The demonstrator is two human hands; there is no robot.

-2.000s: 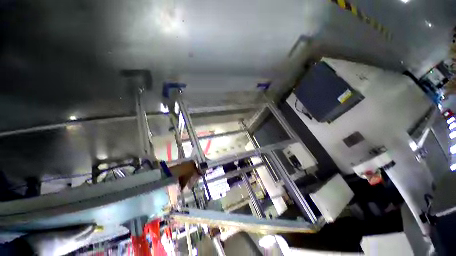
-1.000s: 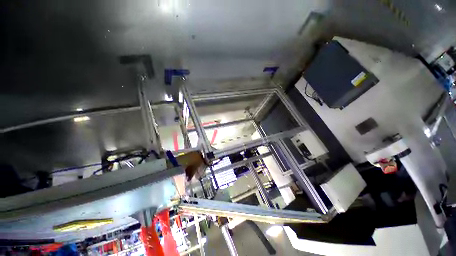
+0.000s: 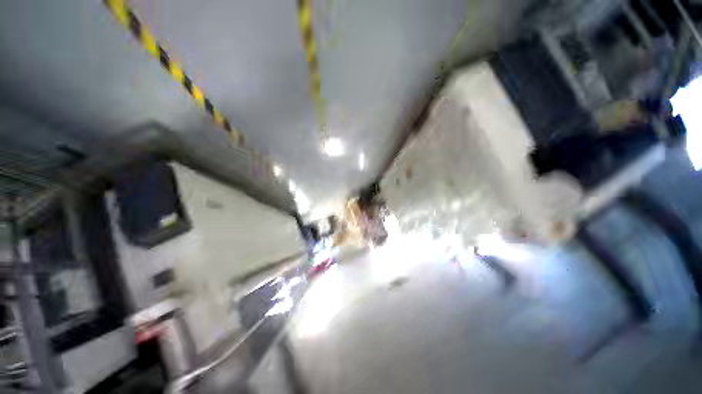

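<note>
Neither of my hands is in the picture. The view is upside down and strongly blurred. A long cream machine cabinet (image 3: 239, 238) with a dark panel (image 3: 150, 204) stands on the left. A second long pale machine (image 3: 454, 161) runs along the right side, with a dark section (image 3: 539, 92) at its near end. What either machine holds cannot be told.
Grey floor (image 3: 239, 54) shows at the top, with two yellow-black tape lines (image 3: 181, 75) running along the aisle. A metal frame (image 3: 31, 308) is at the left edge. Blurred brown shapes (image 3: 358, 219) stand at the far end. Dark hoses (image 3: 616, 269) show at the lower right.
The camera has swung to look down the aisle. The cream cabinet has shifted from right to left in view, the metal frame now sits at the left edge, and the right-hand machine has appeared.
</note>
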